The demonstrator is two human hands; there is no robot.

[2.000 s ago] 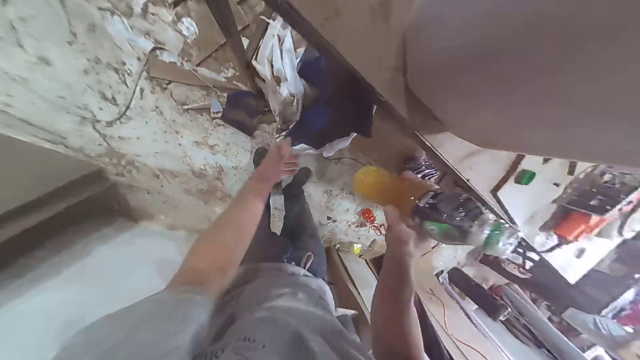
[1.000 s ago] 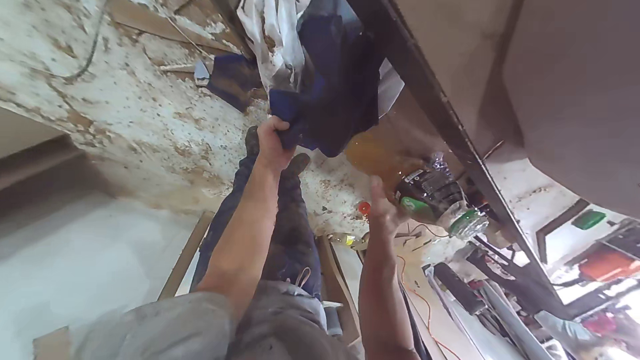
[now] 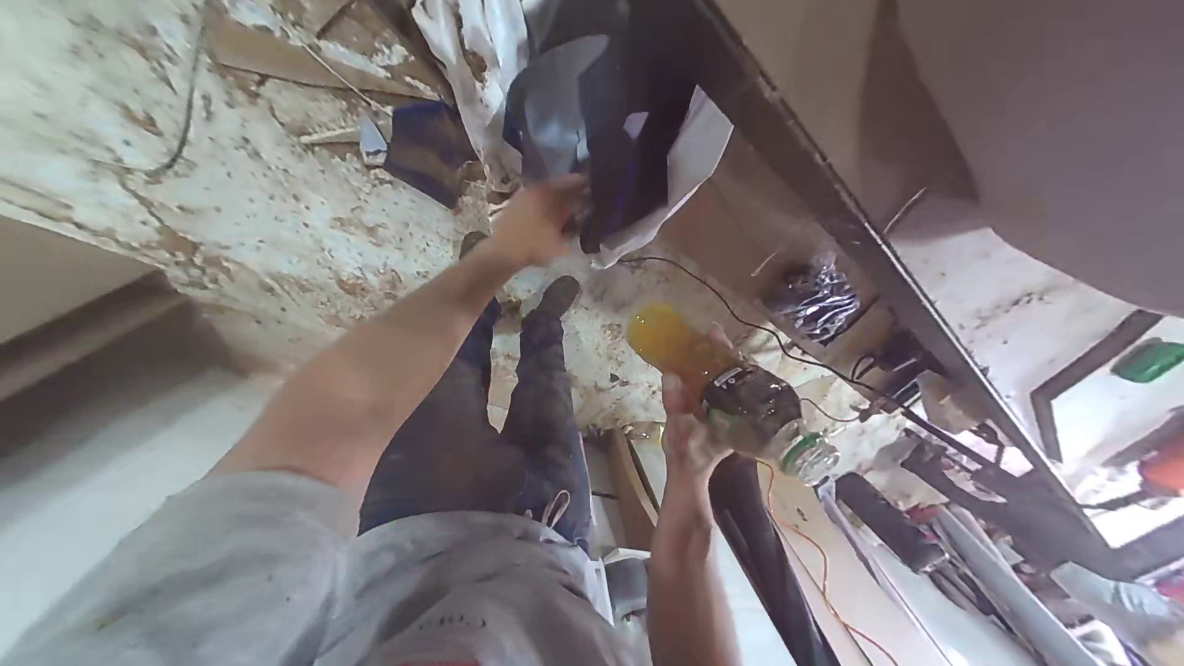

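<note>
My left hand (image 3: 541,220) reaches up to the lower left edge of a dark blue, shiny bag-like sheet (image 3: 606,129). Its fingers close on that edge, though they are blurred and partly hidden. White plastic film (image 3: 680,171) lies along the right side of the blue material. In my right hand (image 3: 692,421) is a clear plastic bottle (image 3: 671,342) with yellow-orange liquid, a dark label and green at the neck. The bottle lies tilted, its base toward the upper left and its neck toward the lower right.
Dirty, paint-spotted floor (image 3: 305,213) spreads around my feet. A dark-edged table or frame (image 3: 832,176) slants down the right side. Below it lie a black cable (image 3: 694,277) and a crumpled shiny bundle (image 3: 823,301). A green object (image 3: 1149,361) and assorted tools or parts are farther right.
My left hand has reached from beside the blue material to its edge. The blue material has shifted and spread. My right hand still holds the bottle.
</note>
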